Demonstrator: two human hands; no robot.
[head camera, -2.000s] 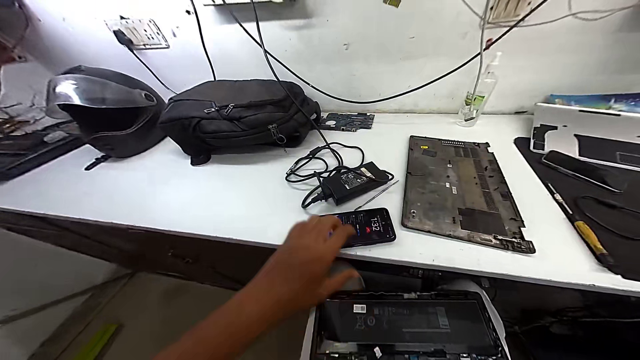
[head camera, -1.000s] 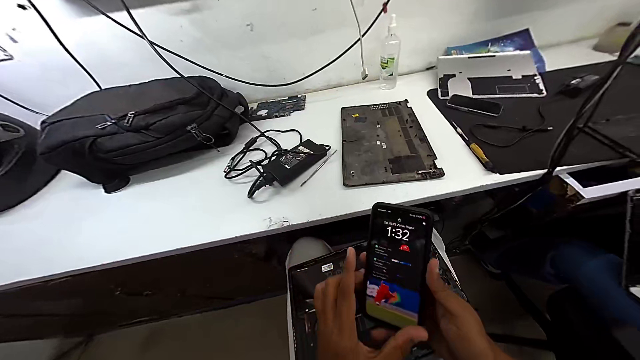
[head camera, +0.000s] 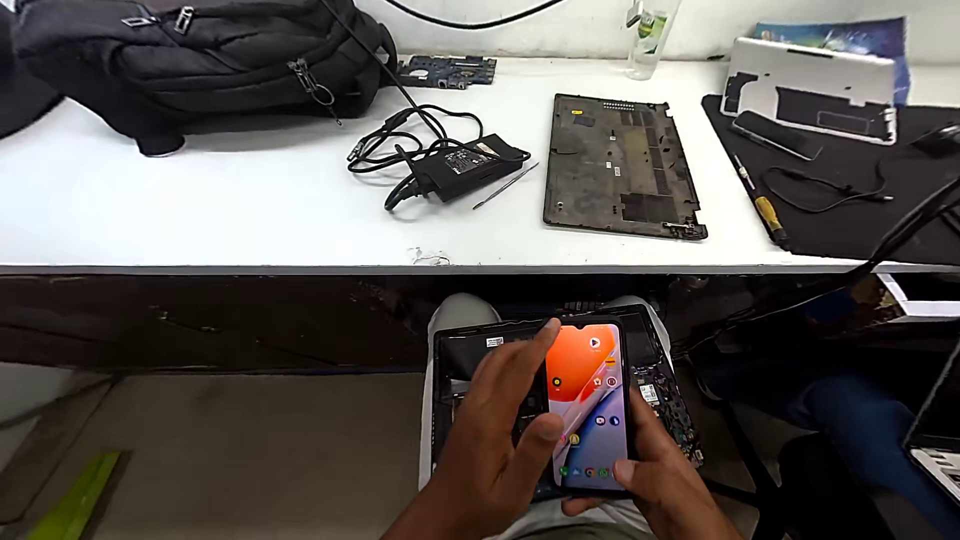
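Note:
My right hand (head camera: 660, 472) grips a smartphone (head camera: 589, 405) by its lower right side, with the thumb at the screen's lower corner. The screen is lit and shows app icons on an orange and blue wallpaper. My left hand (head camera: 499, 435) is at the phone's left edge, fingers spread; whether it grips or only touches the phone I cannot tell. Beneath both hands an opened laptop base (head camera: 664, 405) lies across my lap, its inner boards showing and its middle hidden by the hands and phone.
On the white bench (head camera: 262, 225) lie a black backpack (head camera: 225, 67), a circuit board (head camera: 450, 71), a power adapter (head camera: 472, 165), a thin metal tool (head camera: 506, 186), and a laptop bottom cover (head camera: 619, 169). A screwdriver (head camera: 769, 214) rests on a black mat (head camera: 817, 232). A person's leg (head camera: 847, 420) is at right.
Two seconds ago the phone lay on the bench under a hand; a second ago both hands held it above the lap. Its screen has switched from the lock screen to app icons.

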